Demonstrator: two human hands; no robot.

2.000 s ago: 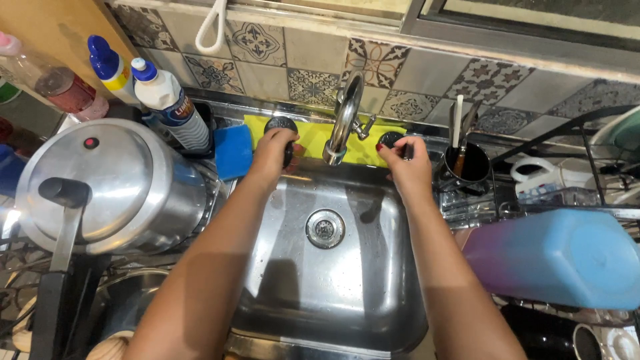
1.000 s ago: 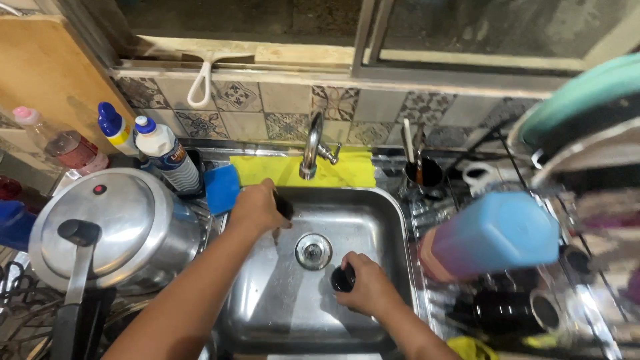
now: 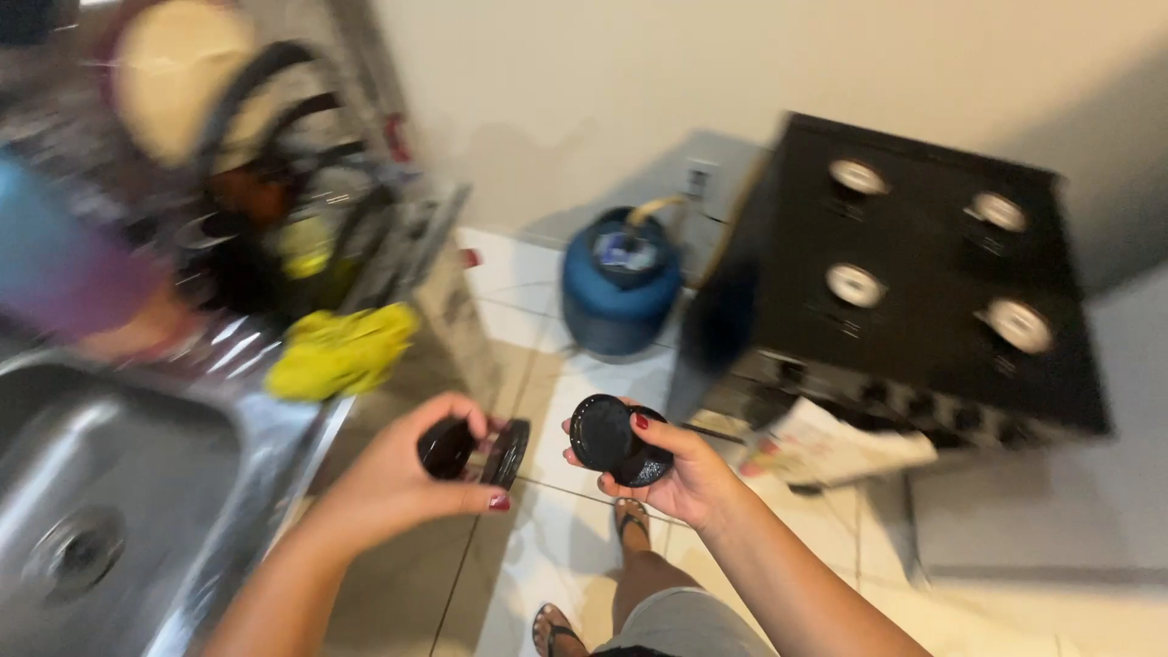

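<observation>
Two black round burner caps (image 3: 447,447) are in my left hand (image 3: 415,479), one toward the palm and the other on edge at the fingertips. My right hand (image 3: 680,470) holds two more black round burner caps (image 3: 602,432), overlapping, with the thumb on top. Both hands are over the floor between the sink counter and the black gas stove (image 3: 922,265). White burner bases (image 3: 855,286) show on the stove top, without caps on them.
The stainless steel sink (image 3: 210,429) is at the left, with a yellow cloth (image 3: 347,351) over the counter edge beside a dish rack (image 3: 342,182). A blue gas cylinder (image 3: 620,283) stands by the wall. A light cloth (image 3: 835,443) hangs at the stove's front. My feet are below on tile.
The view has swung right, from the sink to the stove. Both hands have left the sink with the black pieces, which were in them over the basin a second ago.
</observation>
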